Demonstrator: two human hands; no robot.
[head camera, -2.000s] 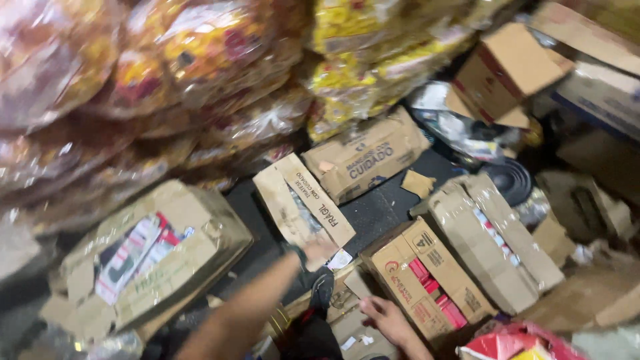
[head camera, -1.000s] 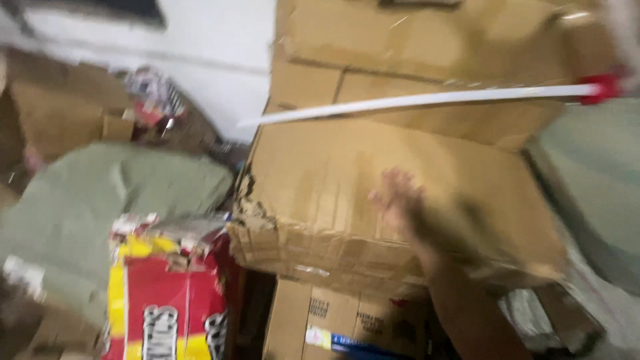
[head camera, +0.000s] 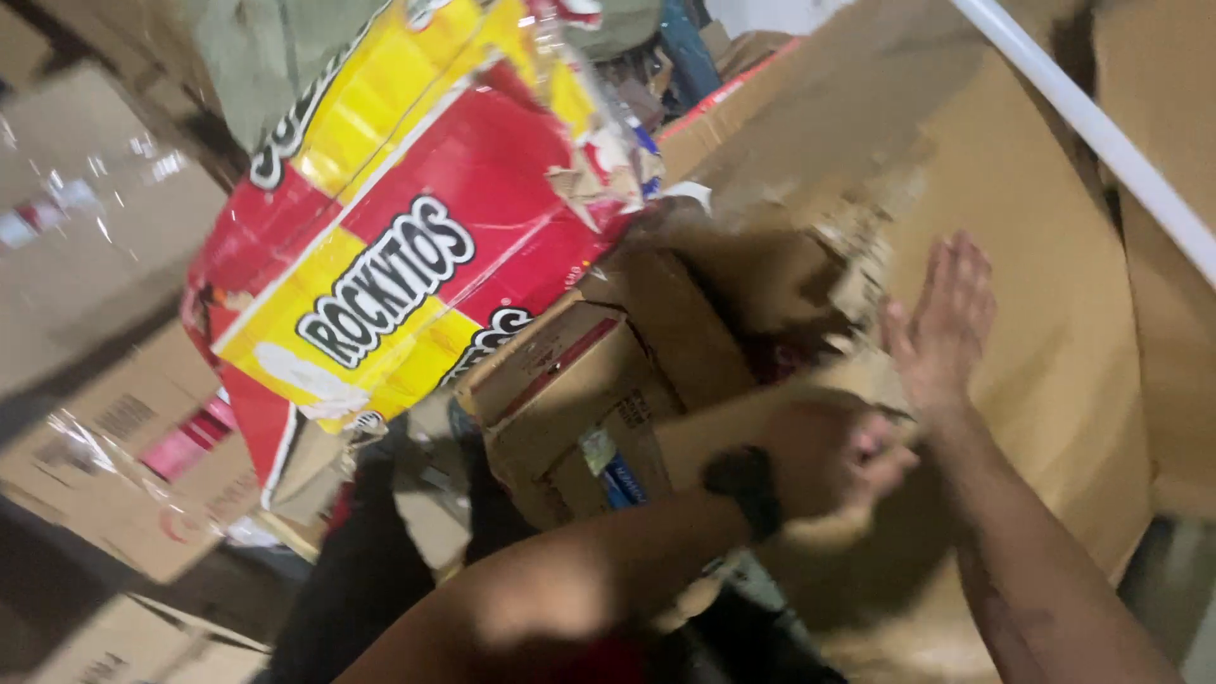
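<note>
A large worn cardboard box (head camera: 1035, 380) with a torn corner fills the right side. My right hand (head camera: 940, 323) lies on its top, palm down and fingers extended, beside the torn corner. My left hand (head camera: 860, 456), with a dark watch on the wrist, is at the box's near edge with its fingers curled; blur hides whether it grips the cardboard. Below the torn corner stands an opened cardboard box (head camera: 589, 380) with a blue and white label. To its left is a red and yellow Rockyitos package (head camera: 456, 209) with torn wrapping.
A white plastic strip (head camera: 1092, 133) lies across the upper right. Taped cardboard boxes stand at the left, one (head camera: 123, 446) with pink items showing. A greenish sack (head camera: 285, 66) is behind the red and yellow package. My legs are between the boxes at the bottom.
The view has swung from the low boxes and bagged goods to the large box. One second ago one hand was over that box; now both hands are at it.
</note>
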